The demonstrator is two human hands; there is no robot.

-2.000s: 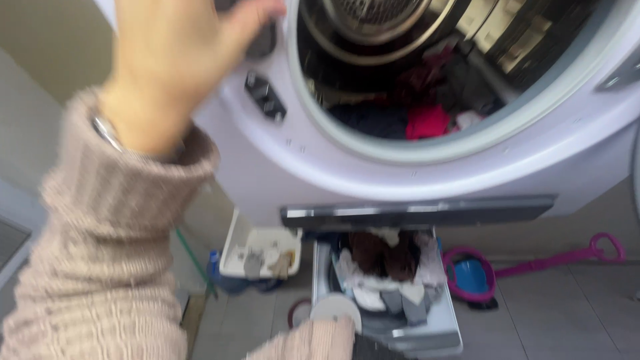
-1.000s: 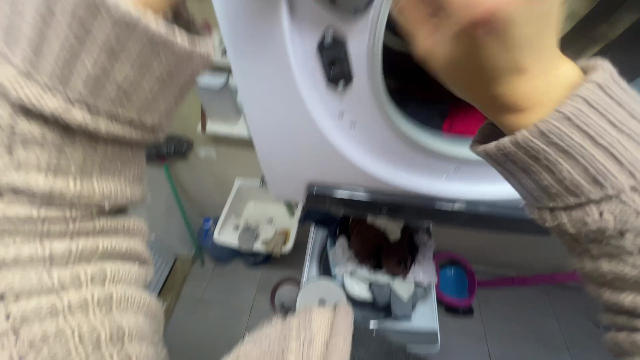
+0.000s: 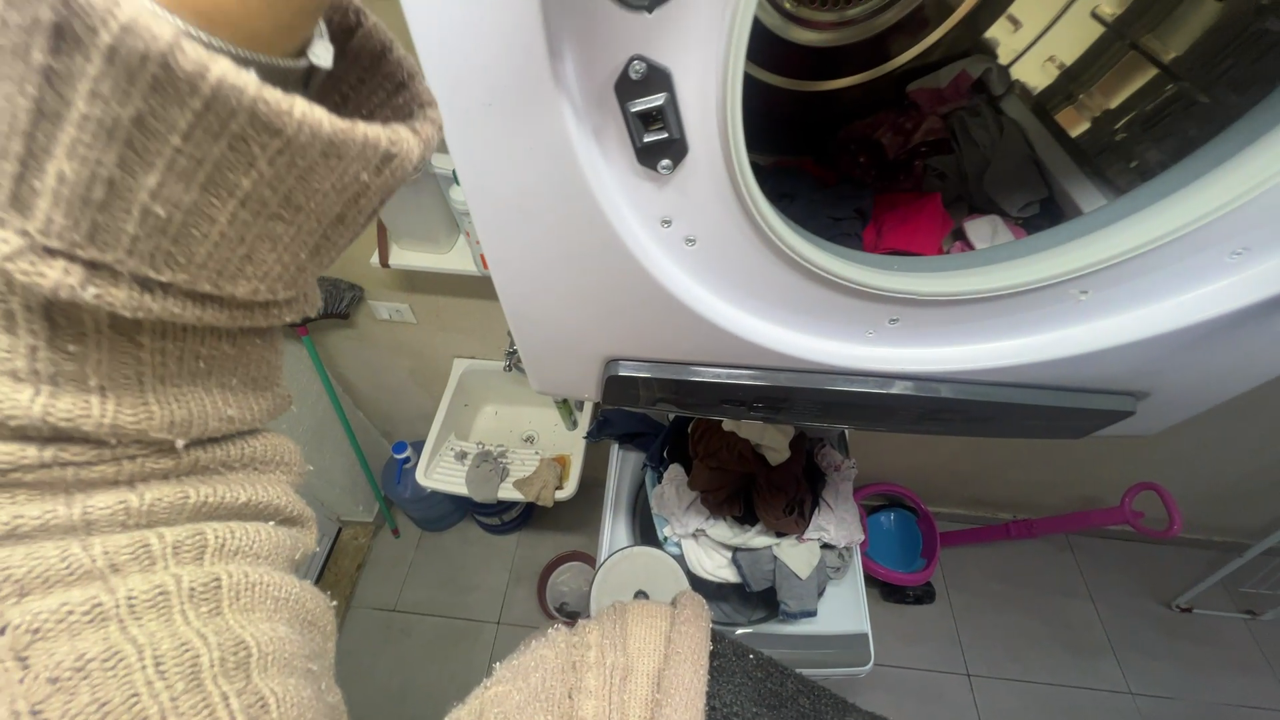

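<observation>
Of my left arm, a beige knit sleeve [image 3: 160, 400] and a wrist with a thin bracelet [image 3: 265, 55] show at the upper left; the hand itself is beyond the top edge. My right hand is out of view. A white front-loading dryer or washer [image 3: 520, 200] stands before me with its round opening uncovered. Inside the drum lie a bright pink cloth [image 3: 905, 222] and dark and grey clothes [image 3: 990, 150]. Below, brown, white and grey clothes [image 3: 750, 480] are heaped in a white appliance or tub [image 3: 850, 640].
A utility sink [image 3: 500, 400] holds two cloths, with a blue water jug [image 3: 420, 495] beside it. A green-handled broom [image 3: 345, 430] leans at the left. A pink-handled toy [image 3: 1060, 522] stands on the tiled floor, a metal rack [image 3: 1225, 575] at the far right.
My right hand, in front of the round opening a second ago, has left the view. My left hand, seen by the machine's upper left two seconds ago, is out of view too.
</observation>
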